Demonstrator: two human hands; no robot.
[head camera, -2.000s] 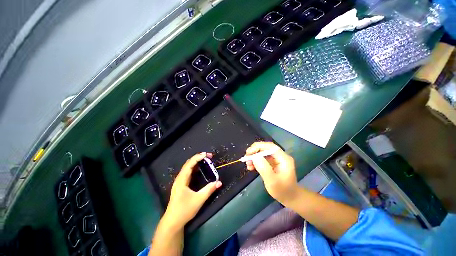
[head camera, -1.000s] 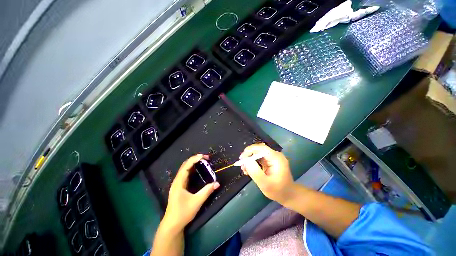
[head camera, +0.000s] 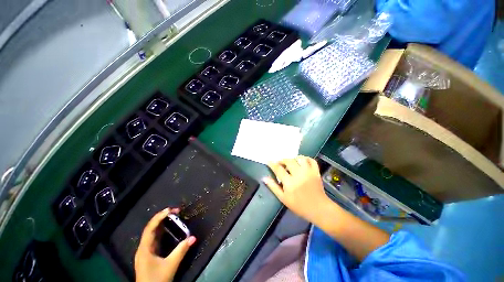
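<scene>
My left hand (head camera: 155, 250) holds a dark smartwatch case with a bright silver rim (head camera: 177, 226) between thumb and fingers, over the black work tray (head camera: 153, 194). Tiny gold-brown parts (head camera: 236, 190) lie scattered and heaped on the tray. My right hand (head camera: 301, 187) is at the lower edge of the white paper (head camera: 267, 140), right of the tray. Its thumb and forefinger are apart, and no pick shows in it.
A foam tray of cases (head camera: 131, 168) lies behind the work tray, another (head camera: 221, 82) farther along. Beyond the paper are a blister sheet (head camera: 273, 98), a white cloth (head camera: 286, 56) and stacked sheets (head camera: 337, 69). An open cardboard box (head camera: 442, 129) stands beside the bench, near a blue sleeve (head camera: 442, 19).
The view has turned to the right. My right hand has moved from the case to the paper's edge, and the pick no longer shows. My left hand still holds the case.
</scene>
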